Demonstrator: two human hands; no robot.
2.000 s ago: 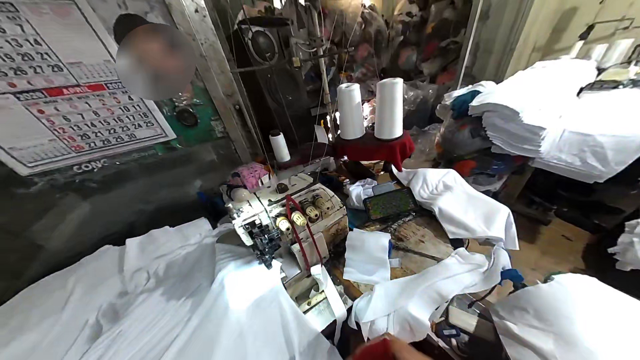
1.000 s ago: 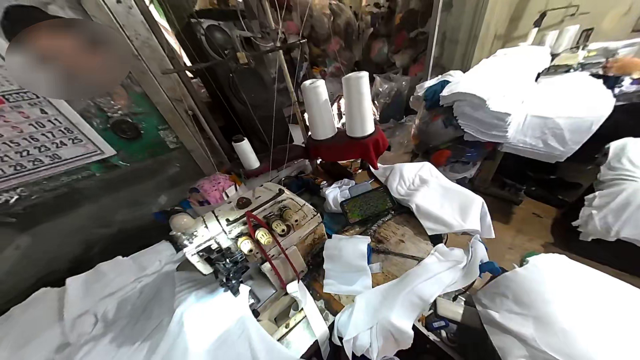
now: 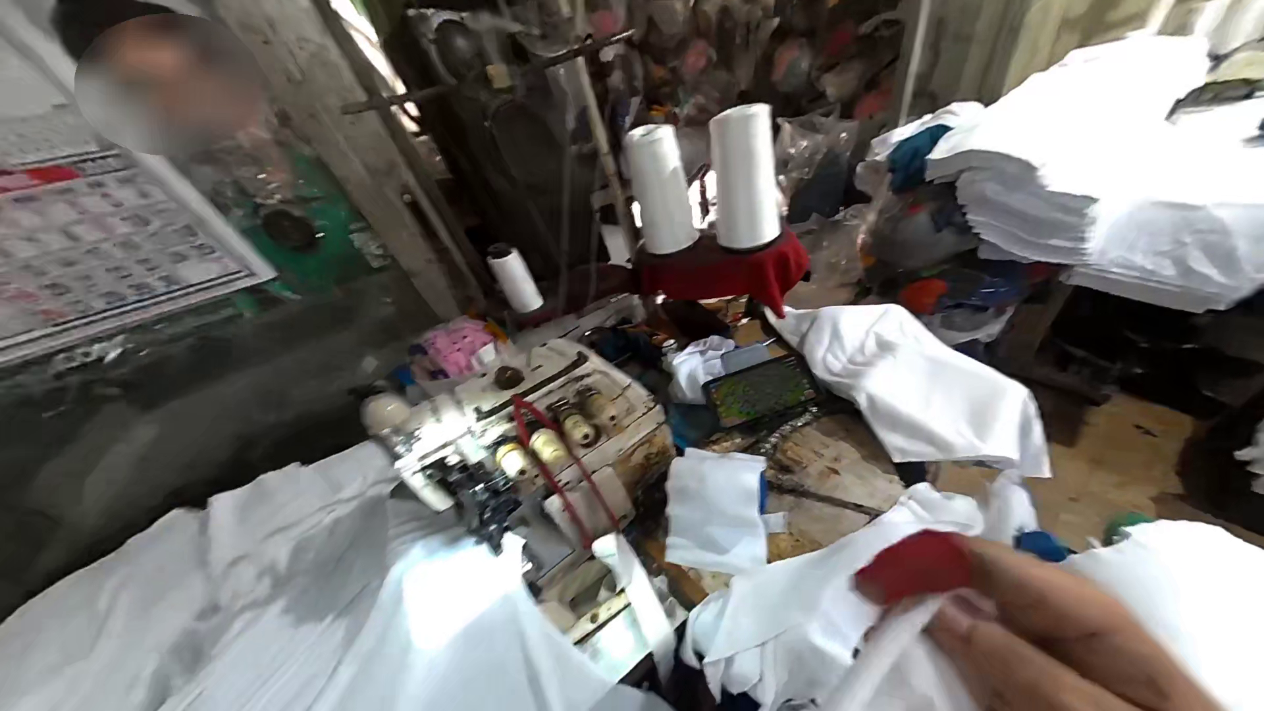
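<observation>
My right hand is at the lower right, with red material around one fingertip. Its thumb and fingers pinch a piece of white fabric. My left hand is out of view. Left of centre stands an industrial sewing machine, its needle area lit and a red cord looped over its tension dials. A large white cloth spreads from the machine to the lower left. A small white fabric piece lies on the worn table right of the machine, beside more crumpled white fabric.
Two white thread cones stand on a red cloth behind the machine. A phone lies near a draped white cloth. Stacked white fabric is at the upper right. A wall calendar hangs left.
My right hand, only partly seen at the bottom edge two seconds ago and out of view one second ago, is now in view at the lower right, holding white fabric. The view has shifted.
</observation>
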